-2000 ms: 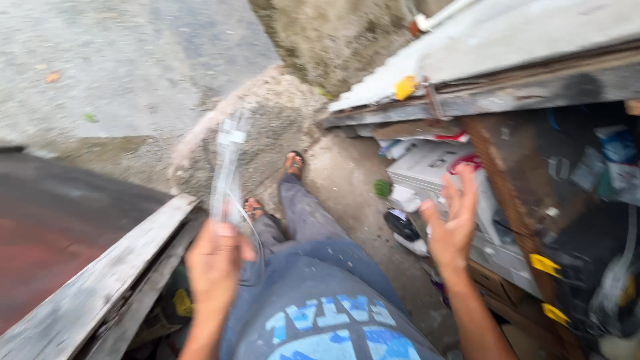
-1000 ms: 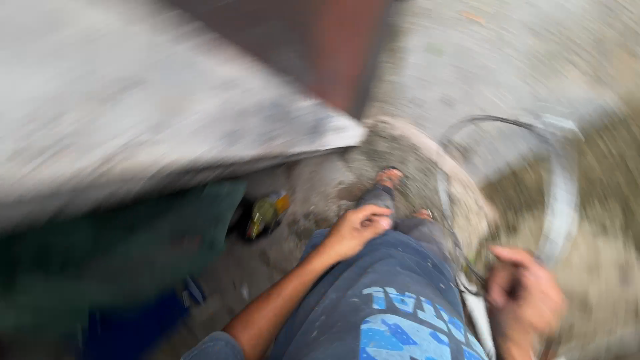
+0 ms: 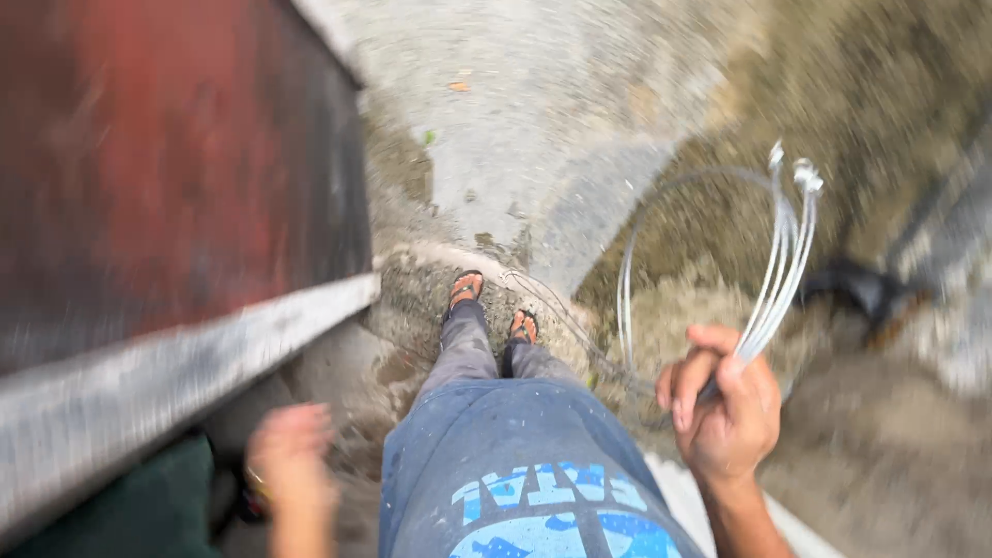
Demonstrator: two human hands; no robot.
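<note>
A bundle of thin, pale cables with small fittings at their upper ends rises from my right hand, whose fingers are closed around it. Part of the same bundle loops out to the left of that hand, and thinner strands trail toward my feet in sandals. On the other side of my body, my left hand hangs low near a pale board edge. It is blurred; nothing shows in it, and its fingers cannot be made out clearly.
A dark red panel with a pale edge board stands close on the left. Ahead lies rough concrete ground with a curved raised lip. Mossy ground and a blurred dark object are on the right.
The cable bundle was in my left hand two seconds ago and is in my right hand now. My left hand has moved out to the left from in front of my body. The view has turned.
</note>
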